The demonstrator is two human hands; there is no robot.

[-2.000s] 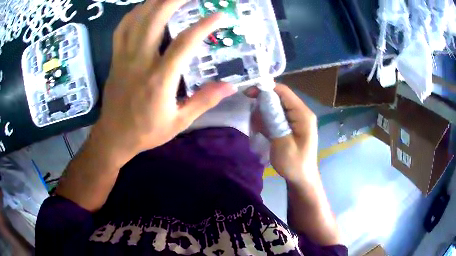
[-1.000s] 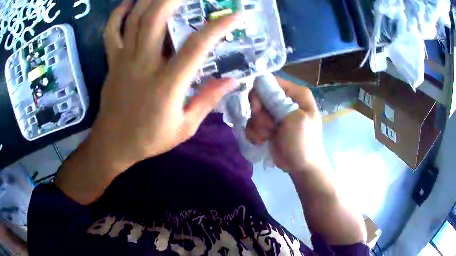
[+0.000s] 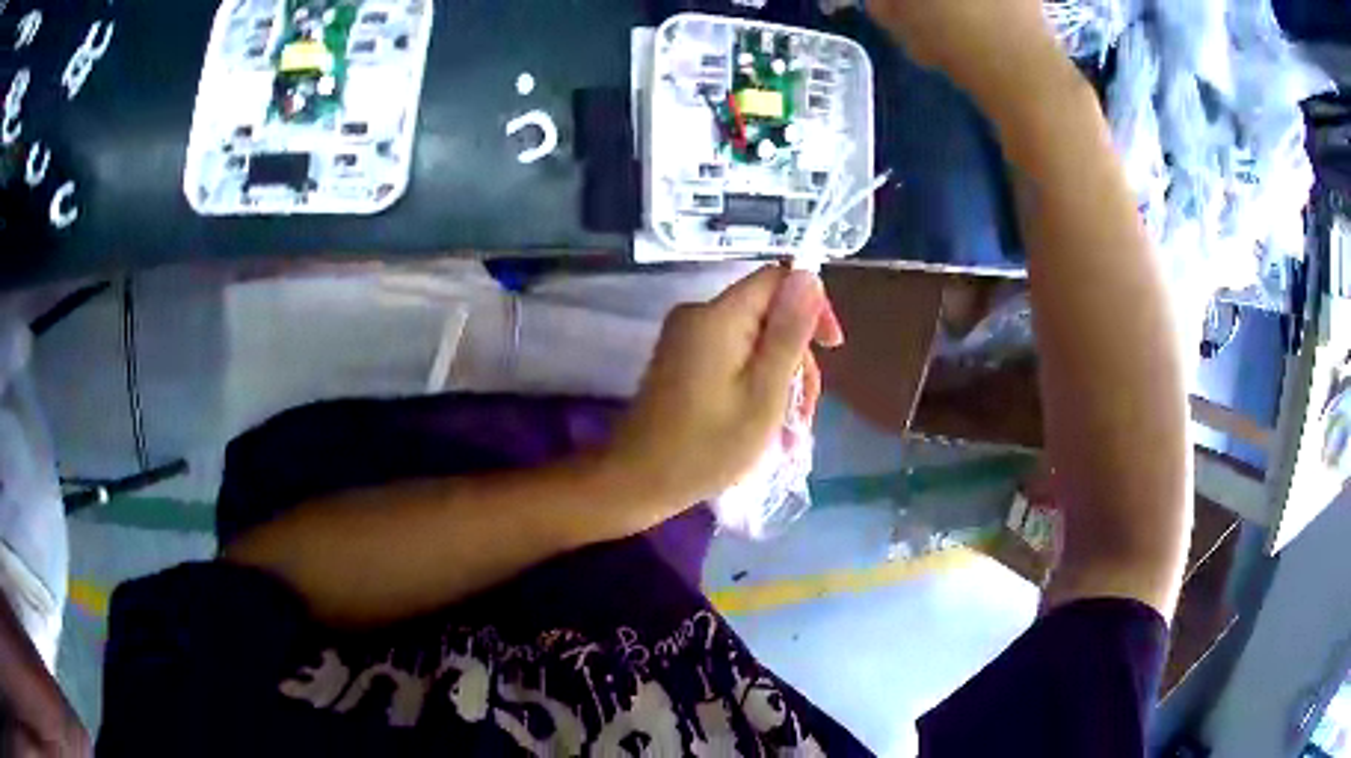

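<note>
A white housing [image 3: 679, 193] with a green circuit board, a yellow block and a black module lies near the bench's front edge. My left hand [image 3: 726, 370] is just below its front edge, closed on a bagged lead [image 3: 768, 489]. The clear bag hangs below the hand, and thin white ends stick up over the housing's lower right corner. My right hand [image 3: 963, 30] is at the top edge, partly cut off; its fingertips are out of the picture. A second housing [image 3: 222, 148] with a board lies further left.
White U-shaped pieces [image 3: 534, 138] lie scattered on the dark bench top [image 3: 489, 208]. A bundle of bagged leads [image 3: 1215, 163] hangs at the right. A cardboard carton [image 3: 889, 333] is below the bench edge. Part of another person [image 3: 30, 666] shows at lower left.
My left hand has left the housing's side and now holds the bagged lead. My right hand has let go of the lead and moved up and right. The view has shifted; both housings appear further right.
</note>
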